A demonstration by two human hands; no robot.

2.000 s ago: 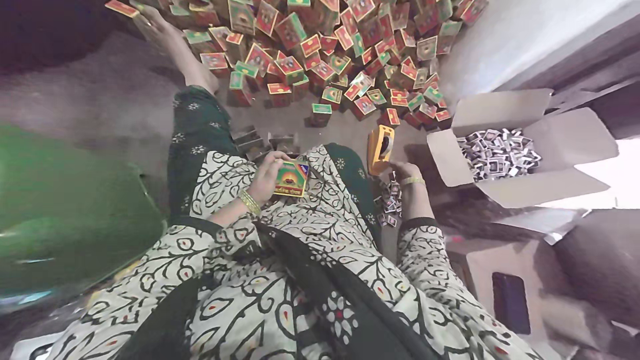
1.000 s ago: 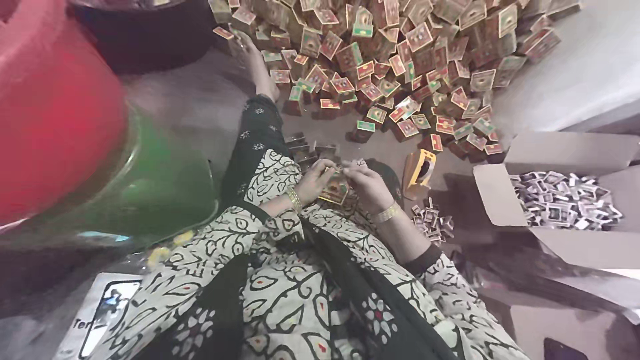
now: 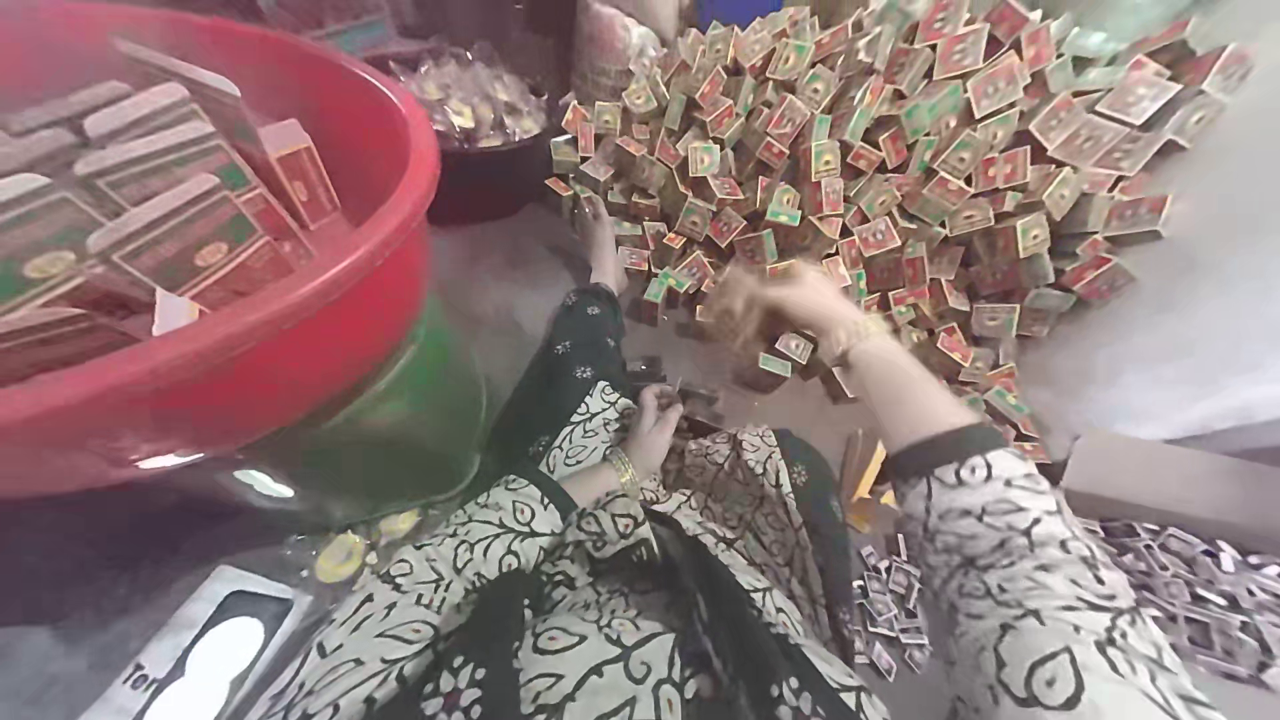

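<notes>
My right hand [image 3: 800, 300] is stretched out over the near edge of a large heap of small red and green printed cardboard boxes [image 3: 880, 150]. It is blurred, with a brownish blurred thing at its fingers that I cannot make out. My left hand [image 3: 655, 425] rests over my lap with the fingers bent, beside some small dark pieces [image 3: 690, 400] on the floor; whether it holds anything is unclear. Right of my knee stands a yellow box [image 3: 860, 470], partly hidden by my sleeve. Near it lies a small pile of little pale printed pieces [image 3: 888, 610].
A big red plastic tub [image 3: 400, 250] with larger printed boxes stands at the left, over a green tub [image 3: 420, 420]. Behind is a dark basin [image 3: 490, 185] of wrapped items. At the right, a cardboard carton [image 3: 1170, 485] holds many small pale pieces. My bare foot [image 3: 600, 235] touches the heap's edge.
My right hand has moved from beside my left hand at my lap out to the heap. The printed box seen earlier at my lap no longer shows there. The view has swung left.
</notes>
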